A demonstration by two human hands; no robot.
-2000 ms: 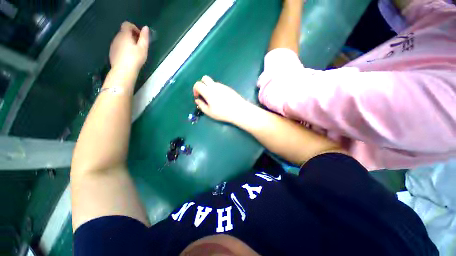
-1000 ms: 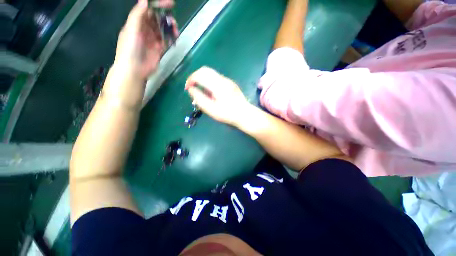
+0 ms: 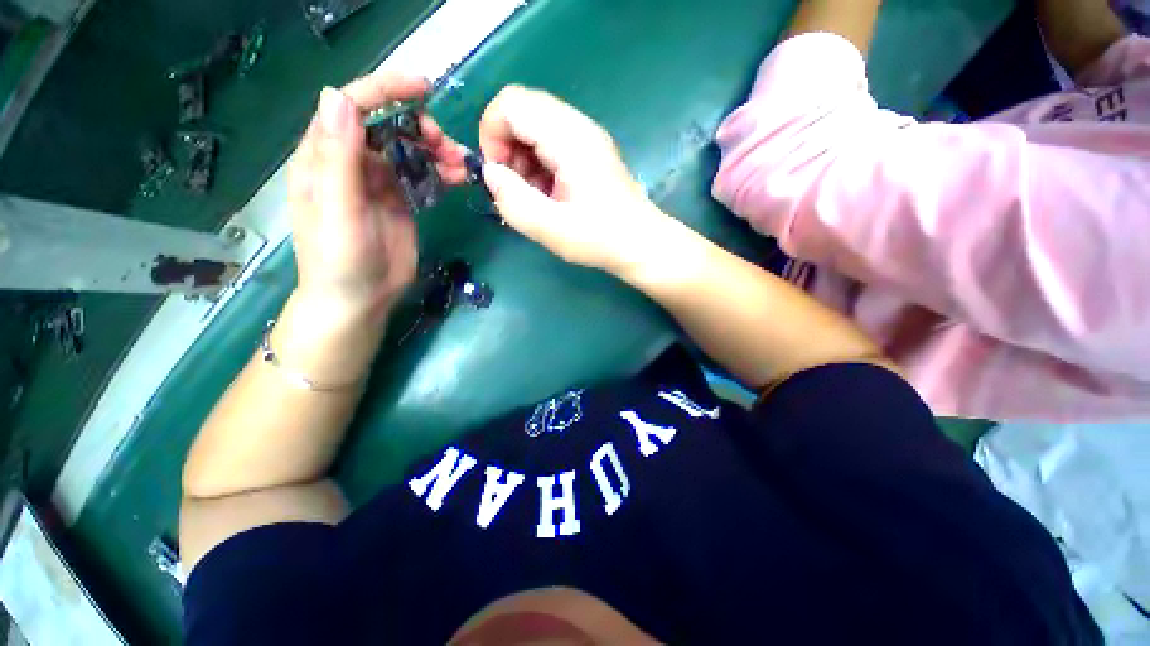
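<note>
My left hand holds a dark board unit with a greenish edge between thumb and fingers, over the green bench. My right hand is just to its right and pinches a small black part at the fingertips, close to the left fingertips. Whether the part touches the unit cannot be told. A loose cluster of small black parts with a bluish spot and thin wires lies on the bench below the hands.
A worn white rail divides the bench from the dark green belt. A pale post meets the rail. Dark units lie on the belt. A pale flat panel is at lower left. A neighbour's pink sleeve is at right.
My left hand came back from over the belt with the board unit and is now beside my right hand. My right hand moved up and holds a black part. The view has shifted.
</note>
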